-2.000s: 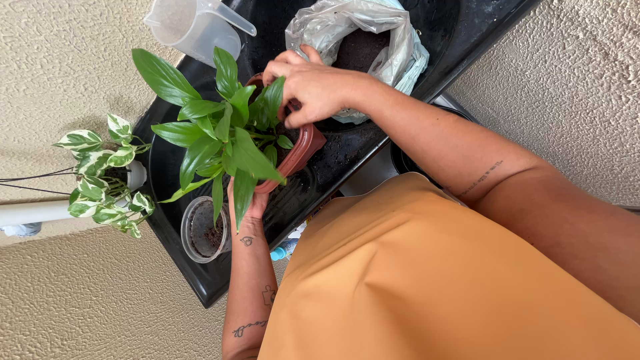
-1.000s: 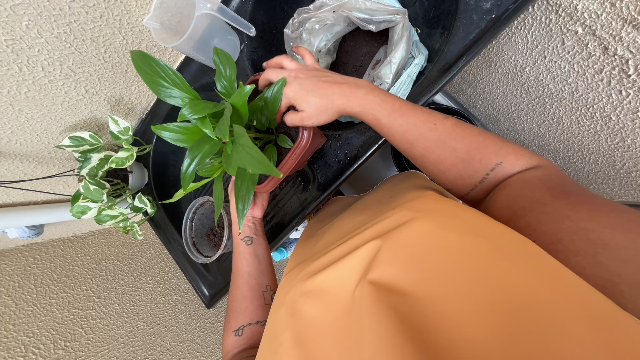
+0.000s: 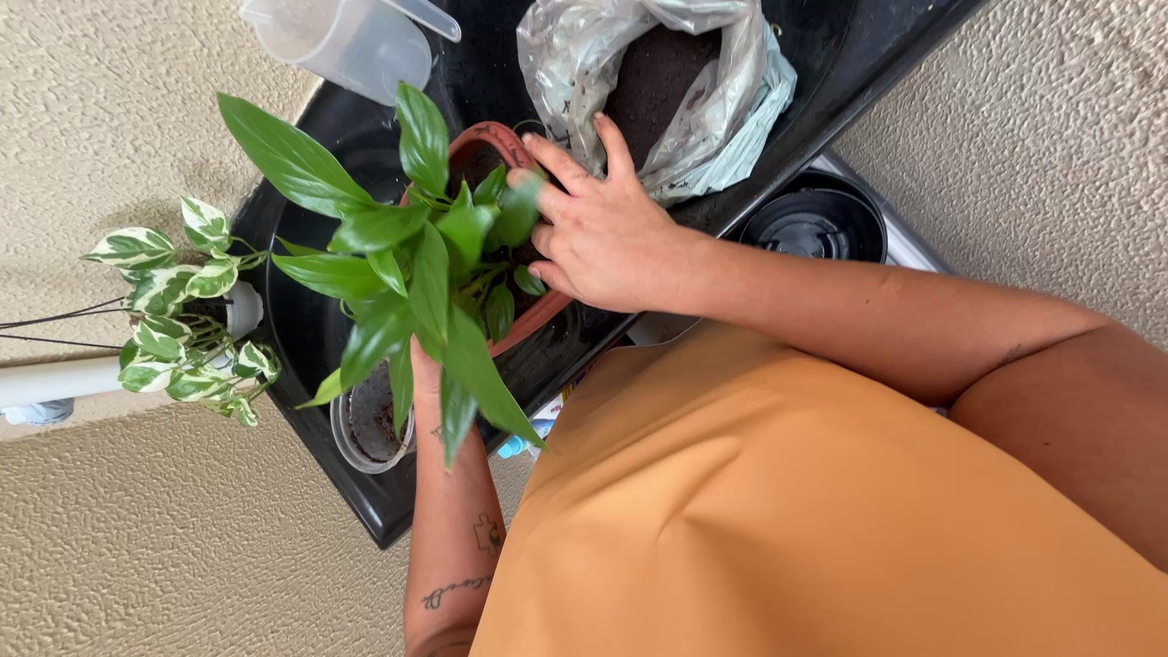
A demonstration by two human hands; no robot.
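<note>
A terracotta-coloured plastic pot (image 3: 534, 321) holds a leafy green plant (image 3: 433, 274) and dark soil. My right hand (image 3: 607, 224) lies over the pot's right side, fingers spread, the fingertips by its rim and the thumb side near the leaves. My left hand (image 3: 425, 365) is mostly hidden under the leaves at the pot's near left side, so its fingers do not show. Beyond my right hand stands an opened plastic bag (image 3: 730, 119) of dark potting soil (image 3: 657, 87). A clear plastic tub (image 3: 365, 424) with soil remains sits beside my left wrist.
The black basin (image 3: 388, 520) carries these things. A translucent measuring jug (image 3: 365, 55) stands at its upper left. A variegated pothos (image 3: 164, 283) in a white pot hangs by the left wall. A black round pot (image 3: 812, 224) sits past the basin's right edge.
My right hand has shifted from inside the pot among the leaves toward its rim beside the soil bag, and its fingers are more spread. The plant and pot have tilted or turned slightly.
</note>
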